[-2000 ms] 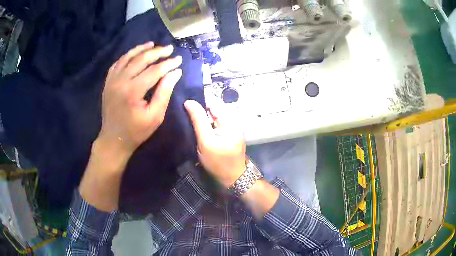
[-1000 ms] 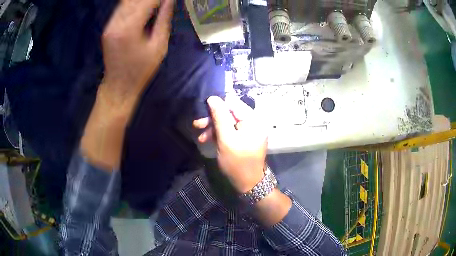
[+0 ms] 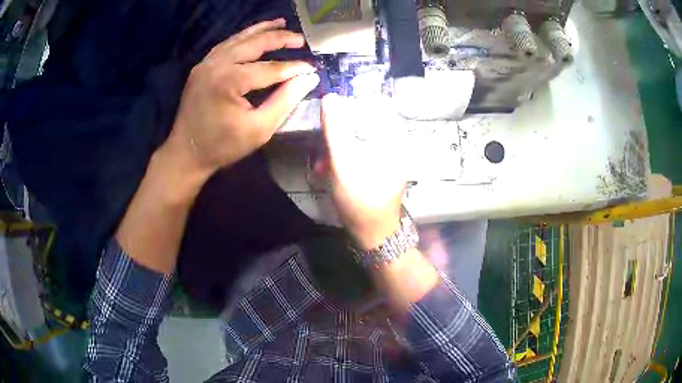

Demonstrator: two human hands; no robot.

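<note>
The navy cloth [image 3: 90, 112] fills the left side and hangs towards the lap. My left hand [image 3: 235, 101] lies on it, with thumb and index fingertips together on the cloth just left of the needle area [image 3: 340, 75]. My right hand [image 3: 366, 168] is over the machine bed [image 3: 553, 135], fingertips just below the needle area. Lamp glare washes out its fingers, and what they hold cannot be told. The off-white machine head [image 3: 340, 30] is above my hands. The cloth's edge at the needle is mostly hidden.
A dark strip [image 3: 404, 37] hangs beside the head. Three ribbed knobs [image 3: 521, 36] stand right of it. The pale front cover [image 3: 434, 93] is right of the needle. A yellow rail [image 3: 628, 212] runs past the bed's right corner.
My left hand went up the cloth, then came back down to the needle area. My right hand moved up towards the needle. More of the bed's front left part shows, with the cloth drawn off it.
</note>
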